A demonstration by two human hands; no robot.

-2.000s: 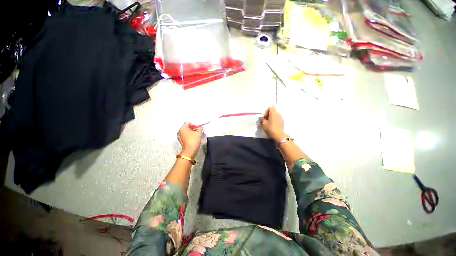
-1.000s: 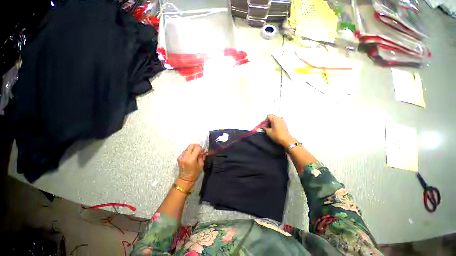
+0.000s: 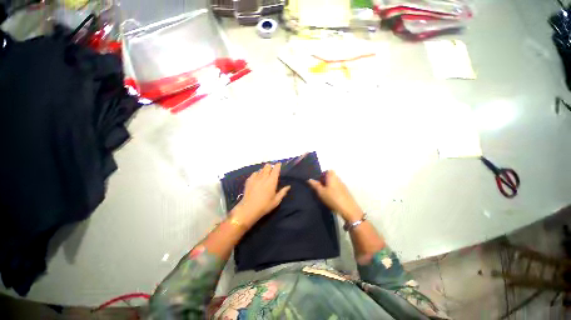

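The folded dark trousers (image 3: 285,231) lie on the pale grey table in front of me. Faint glare lines at their top end suggest a clear bag around them. The bag's edge is hard to see. My left hand (image 3: 260,192) lies on the upper left of the bundle, palm down with fingers spread, and grips nothing. My right hand (image 3: 336,195) is at its upper right edge with fingers bent. I cannot tell whether it pinches the edge.
A dark trousers pile (image 3: 50,144) is at the left. Clear bags with red edges (image 3: 178,53) lie behind it. A tape roll (image 3: 267,27), paper slips (image 3: 451,59), red-edged bags (image 3: 426,15) and scissors (image 3: 501,177) lie farther back and right. A wooden stool (image 3: 538,265) stands at lower right.
The view has turned right. The red strip stretched between my hands no longer shows there. My left hand has moved from the bundle's left edge onto its top; my right hand has come down its right side.
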